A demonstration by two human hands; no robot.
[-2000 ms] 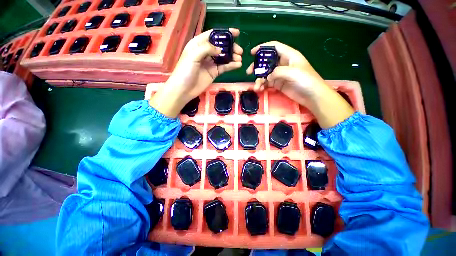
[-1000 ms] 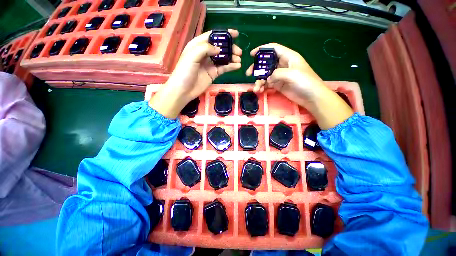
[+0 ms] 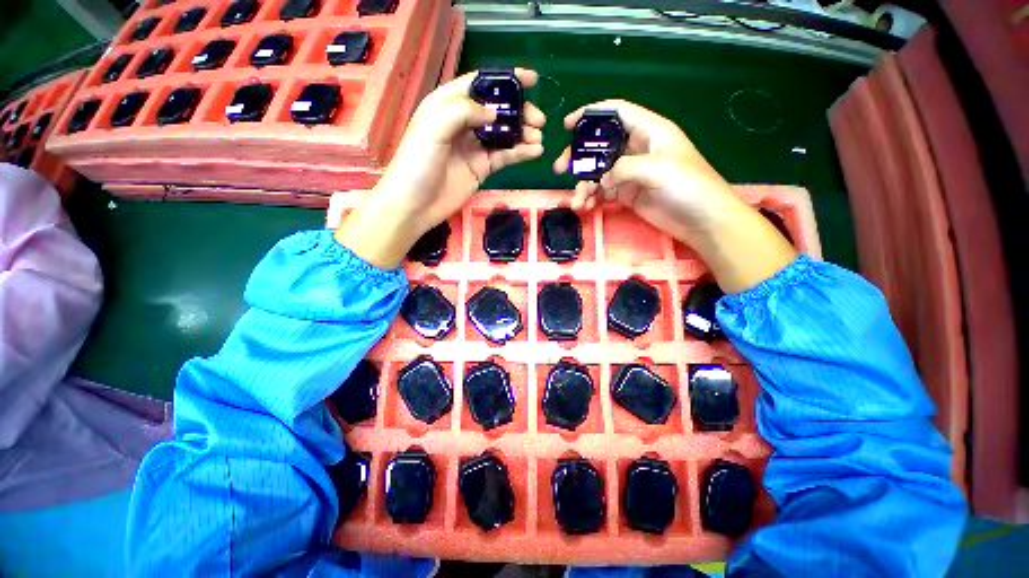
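My left hand (image 3: 457,141) holds a black smartwatch unit (image 3: 498,110) upright above the tray's back edge, its screen lit with small pale marks and my thumb at its left side. My right hand (image 3: 654,169) holds a second smartwatch unit (image 3: 597,145), also lit, with a bright white patch low on its screen. The salmon-pink foam tray (image 3: 542,443) lies below my forearms. Dark watches sit in its square pockets. One back-row pocket (image 3: 635,235) holds no watch. My right forearm hides part of the tray's right side.
Stacked pink trays (image 3: 226,158) with watches stand at the back left on the green surface (image 3: 169,254). Pink-red slabs (image 3: 903,237) stand on edge at the right. A person's pale purple sleeve (image 3: 45,294) is at the left. A metal rail (image 3: 677,32) runs along the back.
The screens of both held watches have changed from rows of small icons or lines to fewer marks. Both hands have stayed nearly in place with their watches.
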